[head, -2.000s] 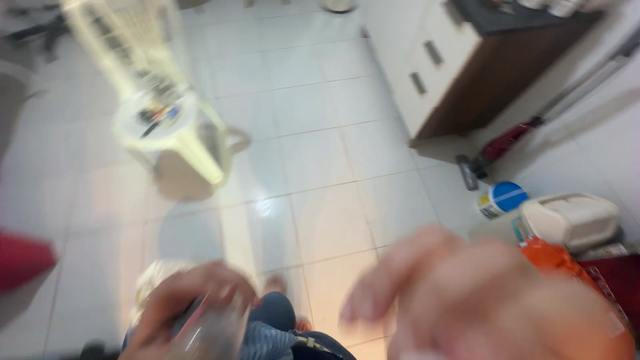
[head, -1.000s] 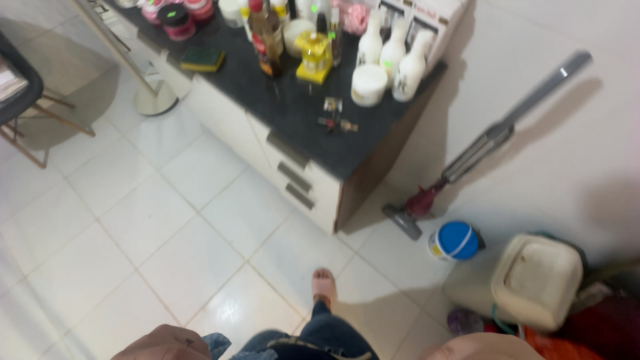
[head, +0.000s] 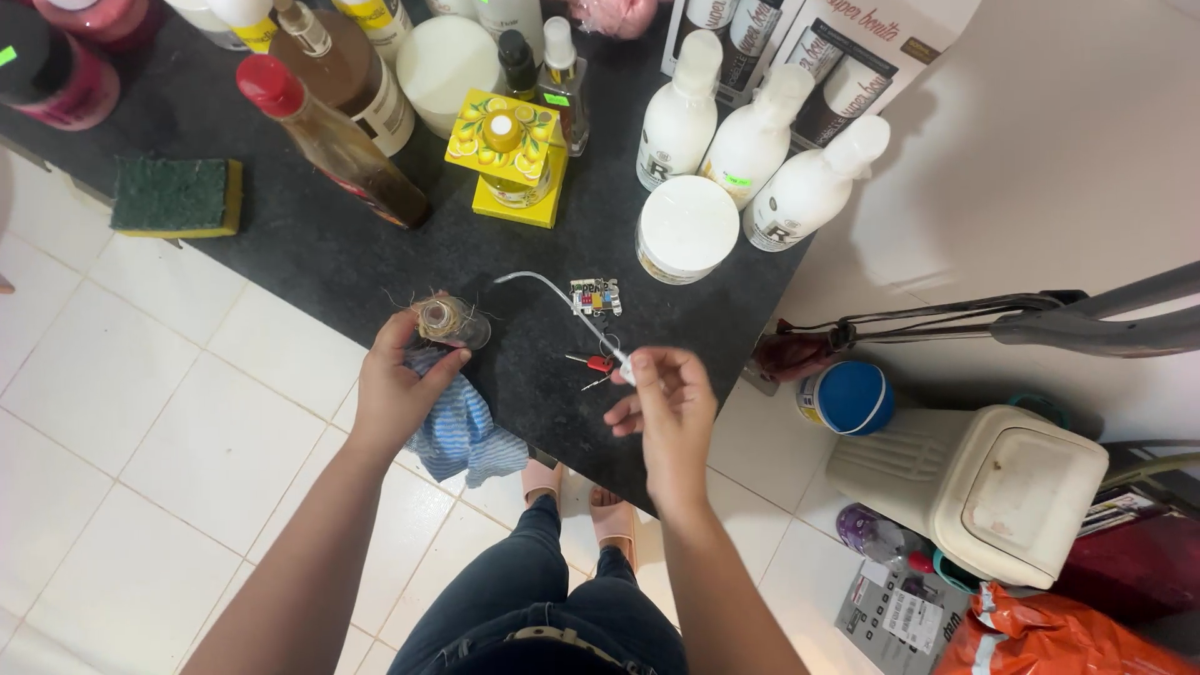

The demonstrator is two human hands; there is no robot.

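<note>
My left hand (head: 403,375) holds a small glass bottle (head: 467,323) with twine around its neck, at the edge of the dark countertop (head: 525,394). A blue striped cloth (head: 459,417) hangs below it from the same hand. Between thumb and fingers of my right hand (head: 667,403) is the end of a thin whitish tube (head: 562,298), whose curved free end points toward the bottle without touching it. Beneath the tube lie keys with a red head (head: 600,363) and a colourful keychain (head: 596,296).
White bottles (head: 680,112), a white jar (head: 687,230), a yellow box (head: 520,202), a red-capped sauce bottle (head: 347,159) and a green-yellow sponge (head: 176,195) stand or lie on the counter. To the right are a blue-lidded bucket (head: 851,397), a bin (head: 1022,497) and an upright vacuum (head: 1097,314).
The view has moved over to the counter. Both hands, low at the frame's bottom a second ago, are now raised at the counter's edge, with bottle, cloth and tube plainly visible.
</note>
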